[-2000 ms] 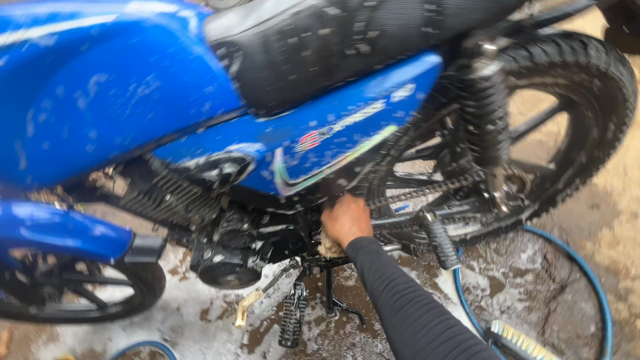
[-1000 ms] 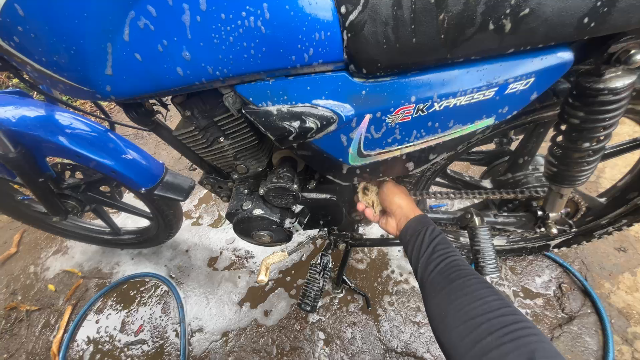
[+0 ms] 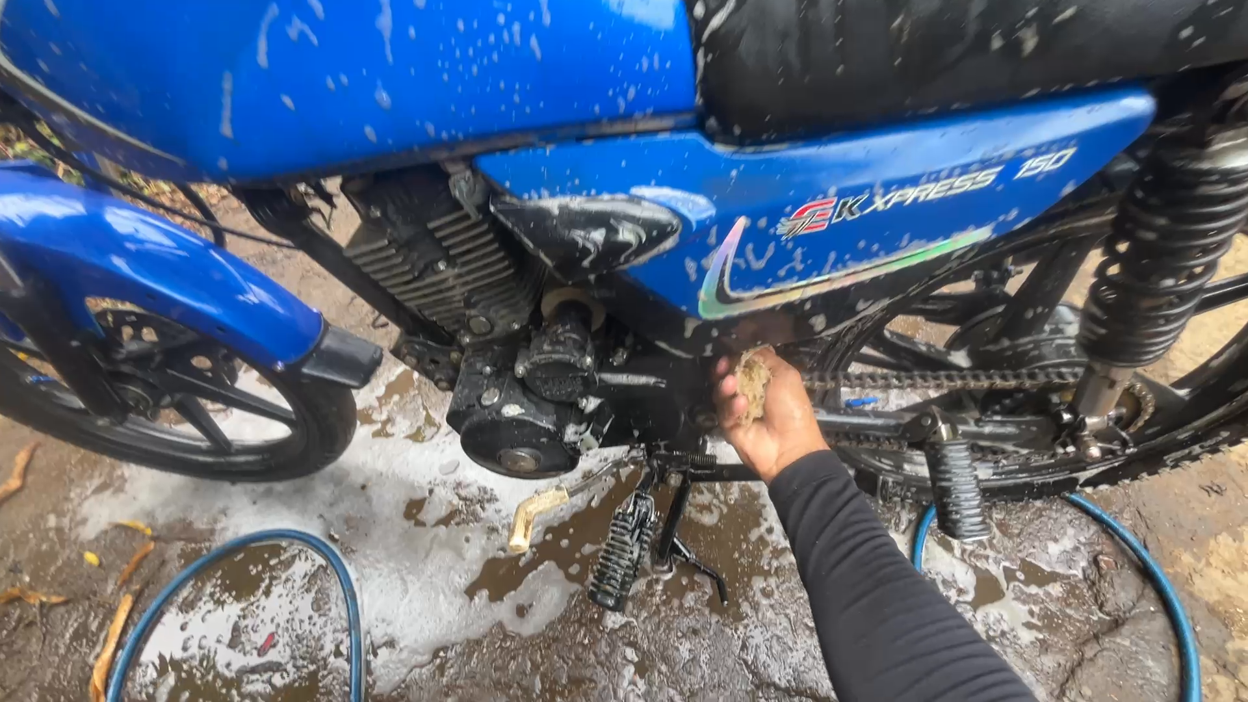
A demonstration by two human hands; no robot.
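My right hand (image 3: 775, 409), at the end of a black sleeve, grips a tan, fibrous wad like a scrubbing sponge (image 3: 751, 385). It is beside the black lower frame, just below the blue side panel (image 3: 877, 185) of a motorcycle and left of the drive chain (image 3: 955, 379). Foam spots the side panel, the blue fuel tank (image 3: 439, 78) and the black seat (image 3: 926, 68). The engine (image 3: 517, 419) lies to the left of my hand, with a gear lever (image 3: 536, 517) and a footpeg (image 3: 622, 556) below. My left hand is out of the frame.
A blue hose (image 3: 356, 614) curves over the wet, foamy ground at the lower left, and more of it loops below the rear wheel. The front wheel (image 3: 185, 409) is at the left. A rear footpeg (image 3: 955, 487) and a shock absorber (image 3: 1150, 253) stand right of my arm.
The view has shifted since the oldest frame. My right hand stays low by the frame under the side panel; the wad in it now shows more fully than two seconds ago.
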